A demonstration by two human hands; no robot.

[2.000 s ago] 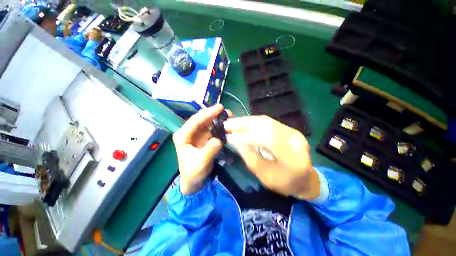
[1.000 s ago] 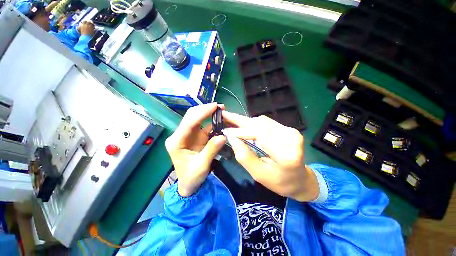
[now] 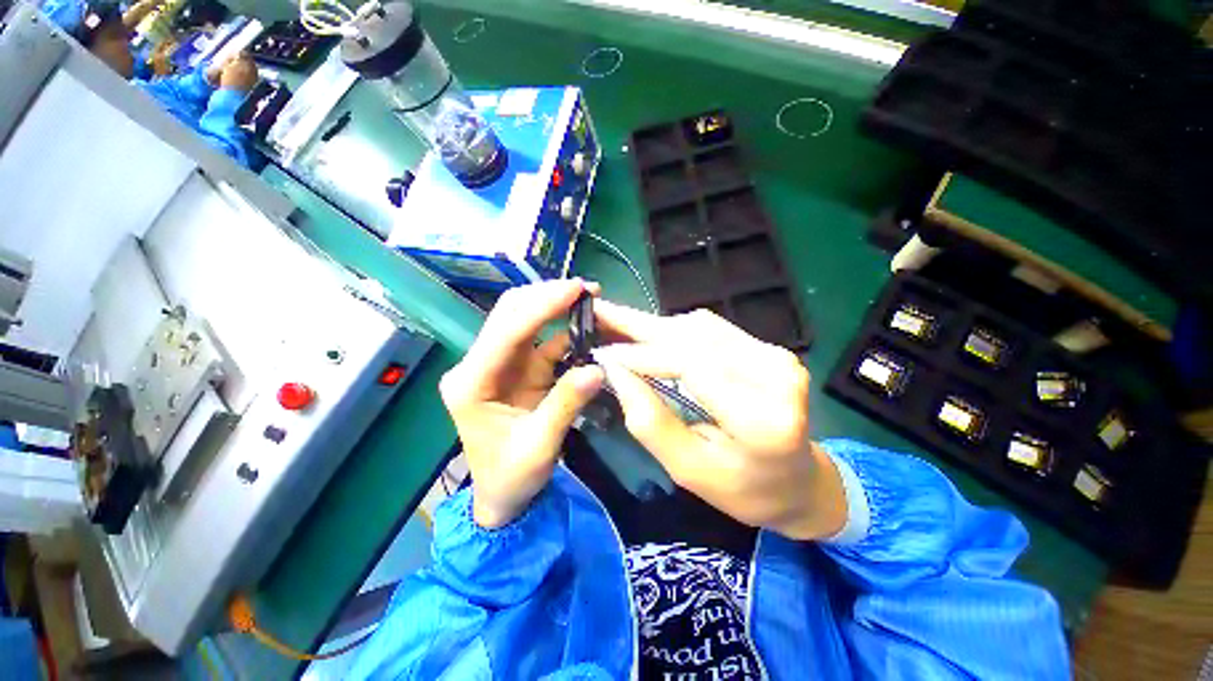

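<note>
My left hand (image 3: 512, 399) pinches a small black module (image 3: 581, 326) on edge between thumb and fingertips, in front of my chest. My right hand (image 3: 725, 412) touches the module from the right and holds a slim tool (image 3: 676, 397), seen partly between its fingers; its tip is hidden. The narrow component tray (image 3: 716, 226) holds one module in its far right pocket. The wider component tray (image 3: 1004, 406) at the right holds several modules with silver and gold faces.
A white benchtop machine (image 3: 253, 346) with a red button and dark fixture (image 3: 113, 459) stands at left. A blue box (image 3: 512, 200) carries a clear bottle (image 3: 452, 127). A green-topped block (image 3: 1038, 246) and stacked trays (image 3: 1064, 120) are at far right. A person's hand (image 3: 237, 73) shows top left.
Since two seconds ago, the module has turned edge-on and my right hand has shifted a little, showing the slim tool. Over the last second my hands have barely moved.
</note>
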